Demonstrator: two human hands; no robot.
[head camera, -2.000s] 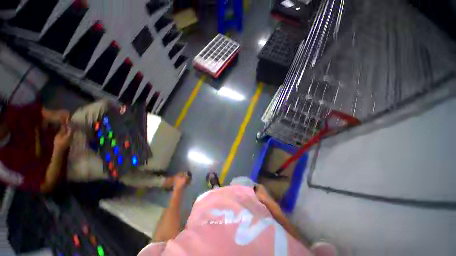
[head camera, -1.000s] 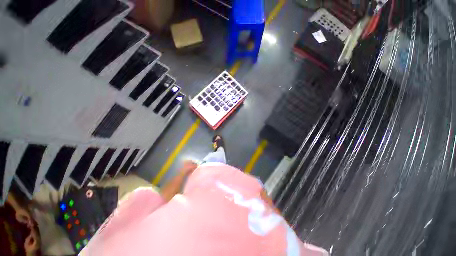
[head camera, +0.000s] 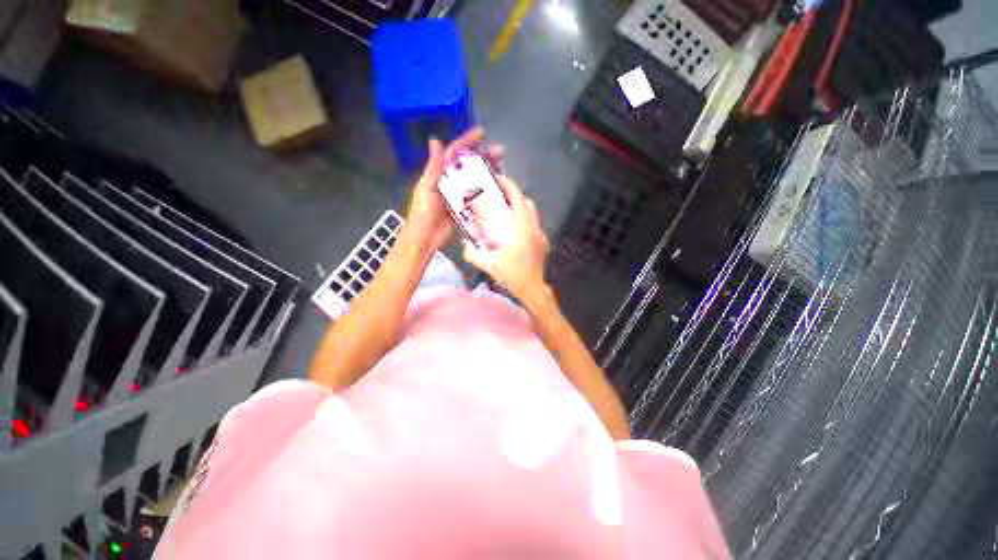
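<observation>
A smartphone (head camera: 475, 199) with a bright white and pink screen is held up in front of me, above the floor. My left hand (head camera: 433, 202) holds its left side, fingers around the far end. My right hand (head camera: 514, 235) is at its right side and near end. The finger details are blurred. The white divided tray (head camera: 362, 265) with a grid of dark pockets lies low, partly hidden behind my left forearm.
A blue plastic stool (head camera: 422, 77) stands beyond my hands. A cardboard carton (head camera: 282, 102) is on the floor to its left. Aging rack shelves (head camera: 131, 284) line the left side. A wire rack (head camera: 766, 361) is at the right, with stacked dark trays (head camera: 646, 104) beyond.
Both hands have come up in front of me with the smartphone between them. The view has moved forward, so the stool and divided tray appear further left and the seated person is out of view.
</observation>
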